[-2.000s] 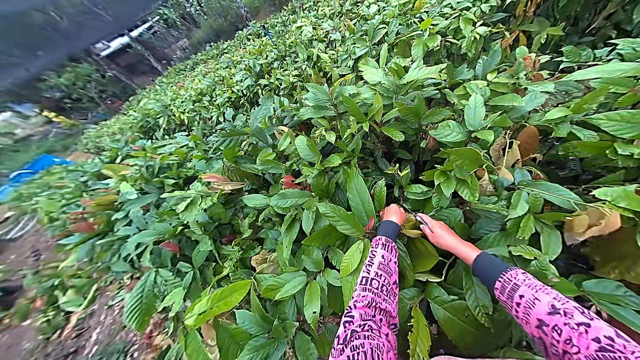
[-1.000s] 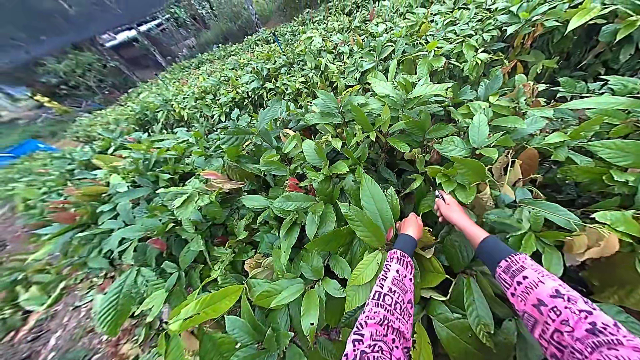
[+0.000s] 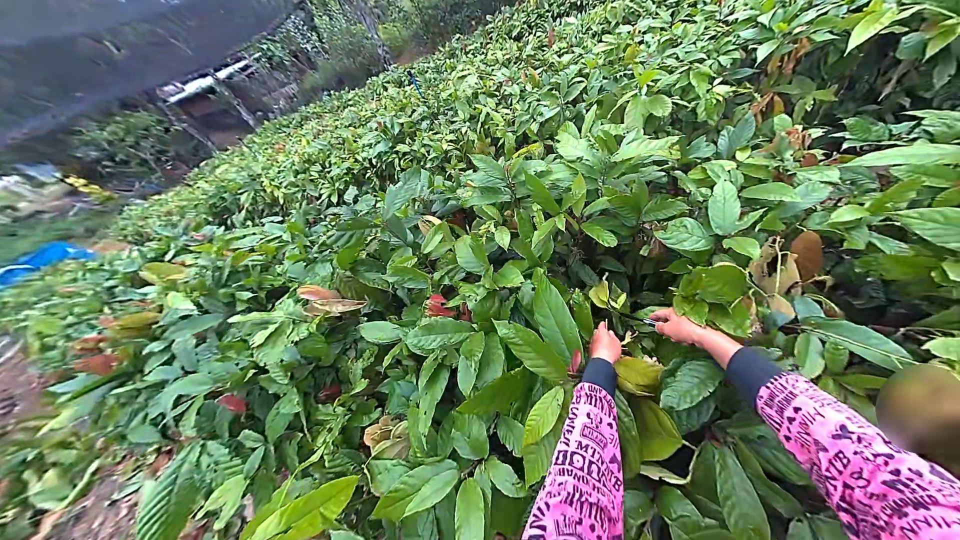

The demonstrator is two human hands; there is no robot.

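Observation:
Both of my hands reach into dense green seedlings (image 3: 551,319) right of centre, in pink sleeves with black print and dark cuffs. My left hand (image 3: 605,343) has its fingers closed among the leaves, beside a thin light stem; what it grips is too small to tell. Just to its right, my right hand (image 3: 675,327) is closed on a small tool (image 3: 649,322) with a metallic part, whose thin dark end points left toward my left hand. The tool's exact kind is unclear. A curled yellow-green leaf (image 3: 639,375) lies below the hands.
Leafy plants fill most of the view, with brown dried leaves (image 3: 776,274) right of my hands. Dark netting (image 3: 120,67) hangs at upper left. A blue sheet (image 3: 46,259) lies at the far left, above bare soil (image 3: 97,502) at lower left. A blurred round shape (image 3: 919,412) is at right.
My right hand has shifted among the leaves and the tool's dark end now points toward my left hand. My left hand stays low in the foliage.

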